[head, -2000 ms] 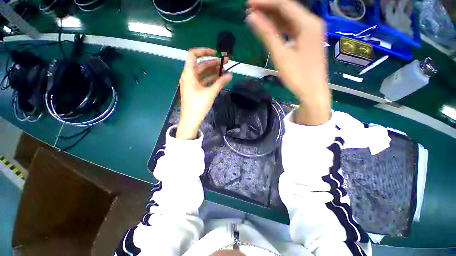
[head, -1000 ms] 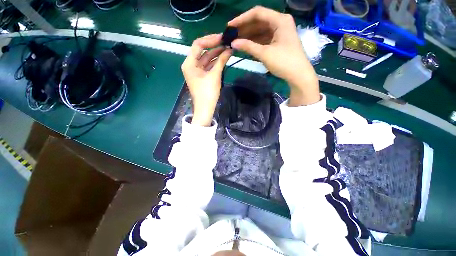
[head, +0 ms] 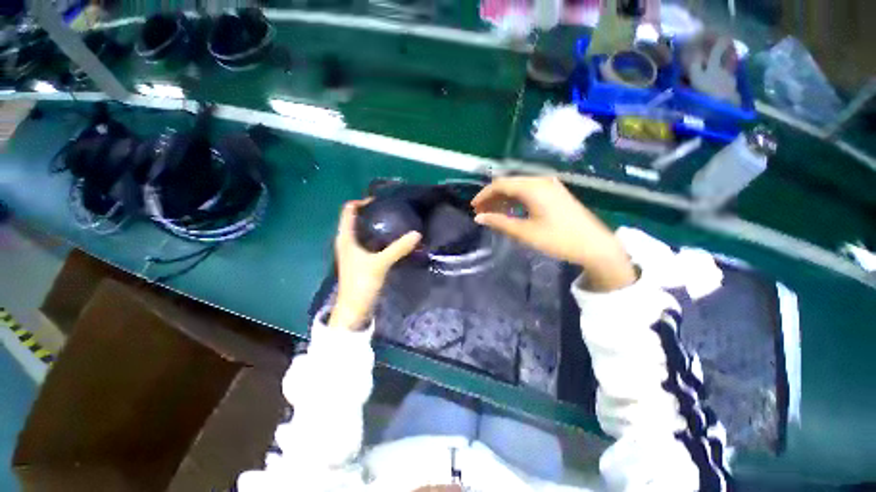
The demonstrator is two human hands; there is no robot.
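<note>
A black headset (head: 450, 231) with silver hoops rests over the dark grey work mat (head: 461, 332) in front of me. My left hand (head: 370, 252) is shut on its left ear cup (head: 389, 223), thumb and fingers around the black round shell. My right hand (head: 538, 223) is at the headset's right side, thumb and fingers bent with a gap between them. I see nothing clearly between these fingertips; the picture is blurred. The boom microphone and its foam tip cannot be made out.
Other headsets (head: 204, 187) lie at the left; more stand beyond the raised strip. White tissue (head: 687, 269) lies right of my right wrist. A blue bin (head: 706, 117), yellow box (head: 642, 133) and white bottle (head: 730, 173) are at the back right. A brown carton (head: 125, 384) is below left.
Both hands have come down from above the strip to the headset. The left hand has taken hold of an ear cup; the small black piece held between the fingers no longer shows. The view has shifted.
</note>
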